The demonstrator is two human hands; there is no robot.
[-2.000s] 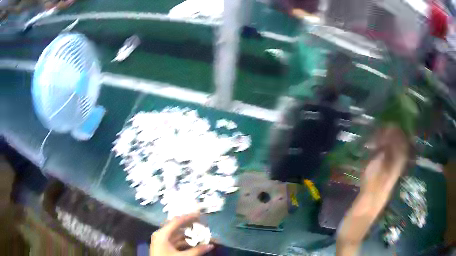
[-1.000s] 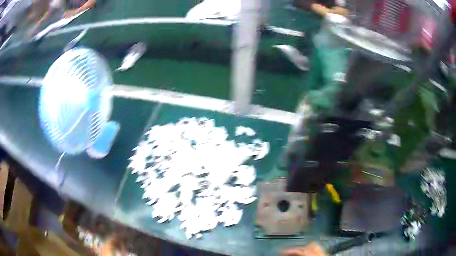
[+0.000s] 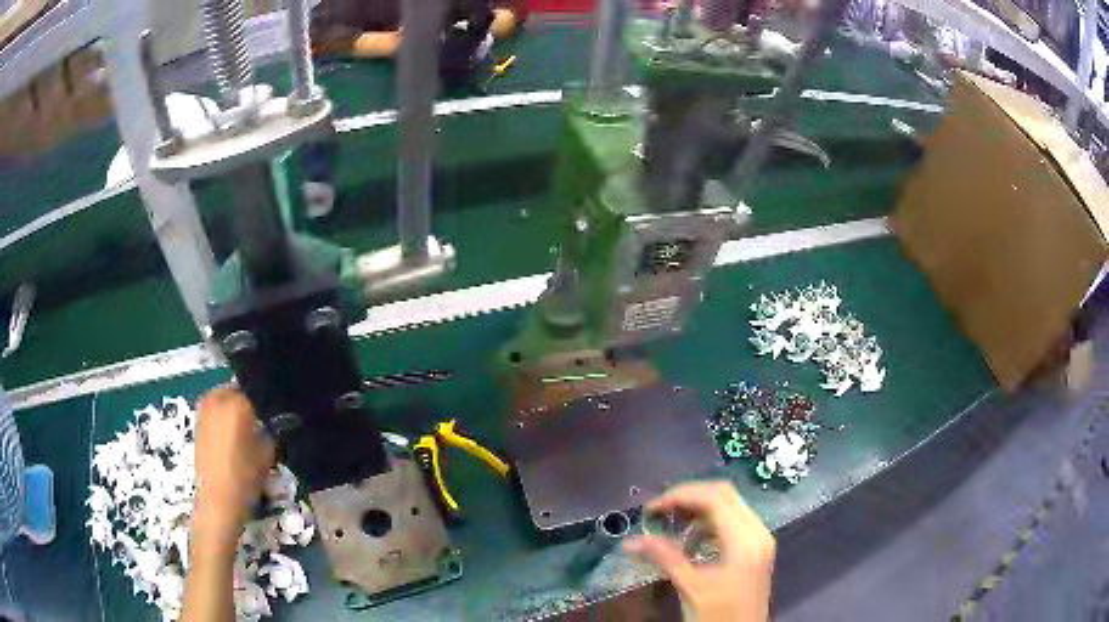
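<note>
My left hand (image 3: 231, 456) is over the heap of white plastic parts (image 3: 140, 486), beside the press's black ram block (image 3: 298, 365); its fingertips are unclear. The square fixture plate (image 3: 377, 525) under the block has a bare centre hole. My right hand (image 3: 720, 553) is at the front edge, thumb and forefinger apart, with nothing clearly seen between them. A short metal sleeve (image 3: 614, 525) stands just left of its fingertips. Small dark, green and reddish inserts (image 3: 760, 419) lie in a pile behind the right hand.
Yellow-handled pliers (image 3: 468, 456) lie between the presses. The second green press (image 3: 590, 231) has a dark base plate (image 3: 614, 456). More white parts (image 3: 821, 334) lie behind the inserts. A cardboard box (image 3: 1003, 231) stands at right. A person's arm (image 3: 365, 44) shows across the bench.
The view has turned right, so the fan is mostly out at left. My left hand is now over the heap by the press. My right hand has come further into view beside the sleeve.
</note>
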